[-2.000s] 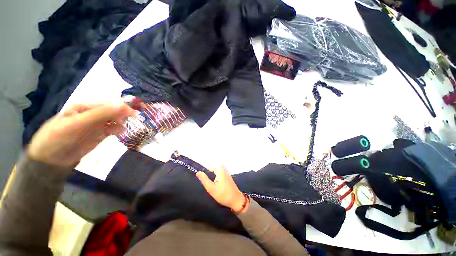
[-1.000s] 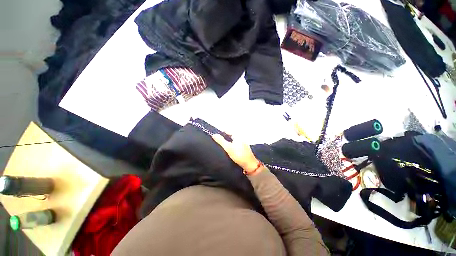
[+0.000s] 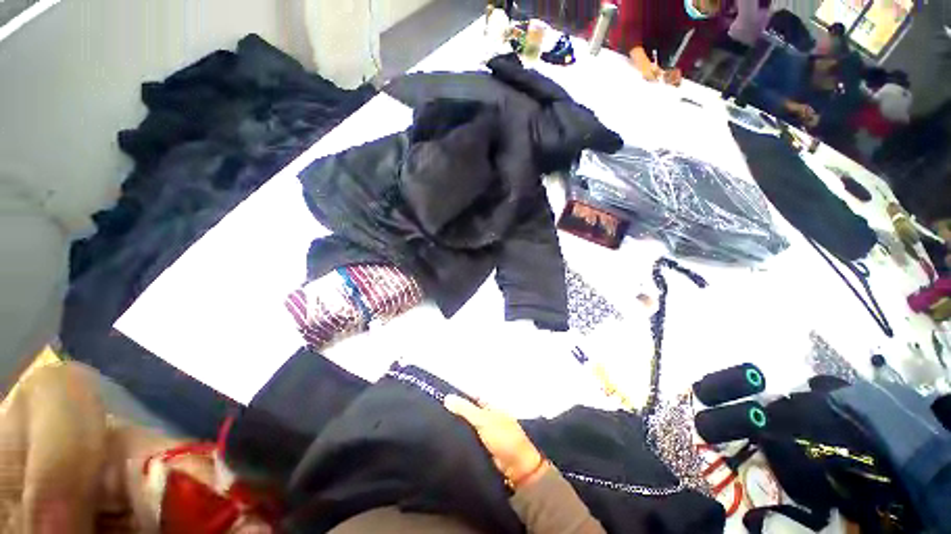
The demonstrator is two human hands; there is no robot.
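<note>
The black garment lies over my lap and the table edge. A thin silvery trim runs along its edge toward a speckled trim pile. My right hand pinches the garment's edge beside the trim; its fingertips are partly hidden. My left hand is low at the far left, heavily blurred and cut off by the frame's edge, with red around it; its fingers cannot be made out. No needle or thread can be seen.
Striped pack, black jacket, red-brown box, plastic-wrapped garments, black braid, two black spools, red-handled scissors and black bag lie on the table. People sit at the far side.
The raised left hand left the picture, then came back low at the left as a blur. The view has tilted up, showing the far table end and people. My right hand keeps its hold.
</note>
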